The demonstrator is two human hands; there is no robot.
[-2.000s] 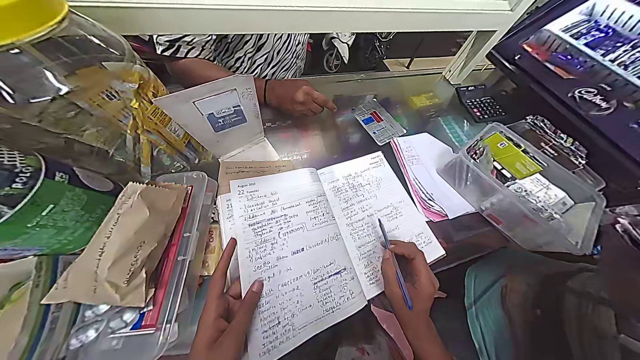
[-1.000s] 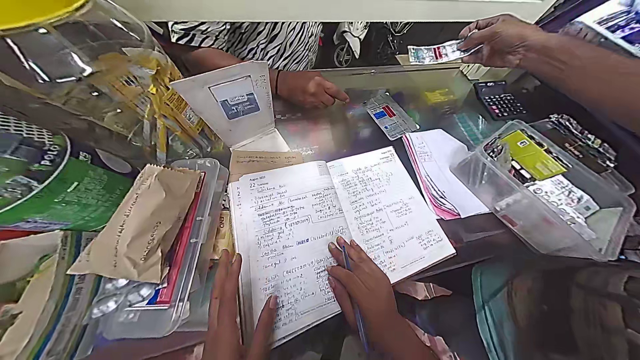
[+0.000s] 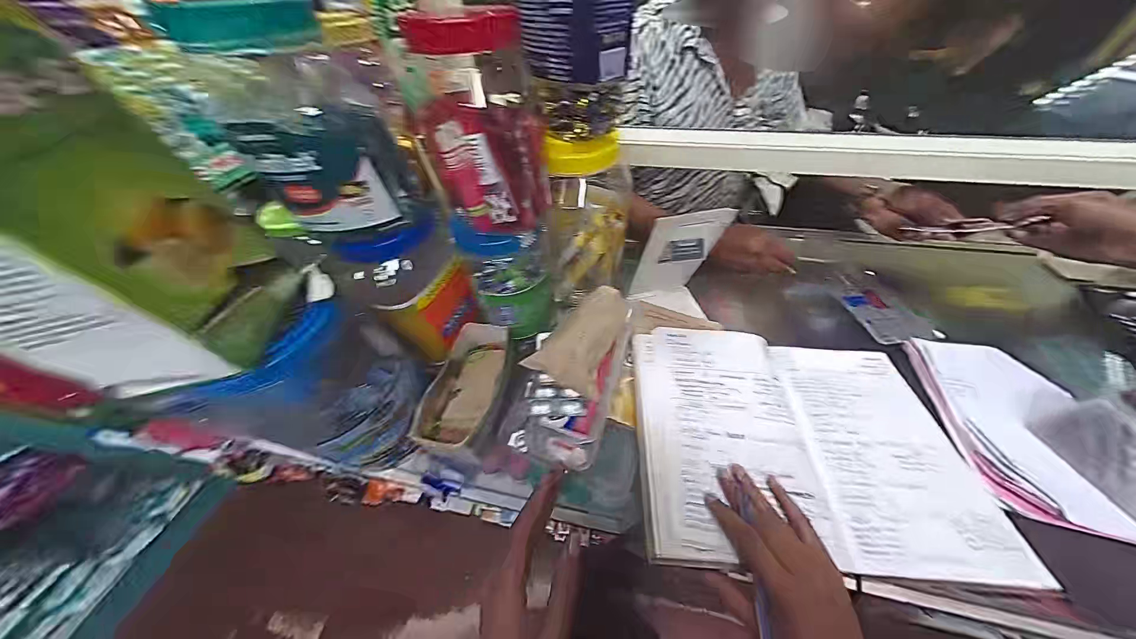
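Observation:
An open notebook with handwritten pages (image 3: 887, 453) lies on the glass counter. My right hand (image 3: 781, 550) rests on its lower left page, with a blue pen (image 3: 761, 608) held under or between the fingers. My left hand (image 3: 532, 568), blurred, is off the notebook at the counter's near edge, its fingers raised and apart, with nothing seen in it. Just beyond it stands a clear plastic tray (image 3: 568, 426) with a brown paper packet (image 3: 581, 342) and blister packs. An opened white card folder (image 3: 679, 253) stands behind the notebook.
Stacked plastic jars (image 3: 479, 133) and a green printed packet (image 3: 115, 177) crowd the left. Loose papers (image 3: 1003, 417) lie right of the notebook, a blister-like pack (image 3: 887, 315) behind. Across the counter, under a white rail (image 3: 887, 160), two people's hands hold a thin item between them.
The view has swung left. My left hand has left the notebook. The other person's hand that held out a flat item alone a second ago now meets another hand at it.

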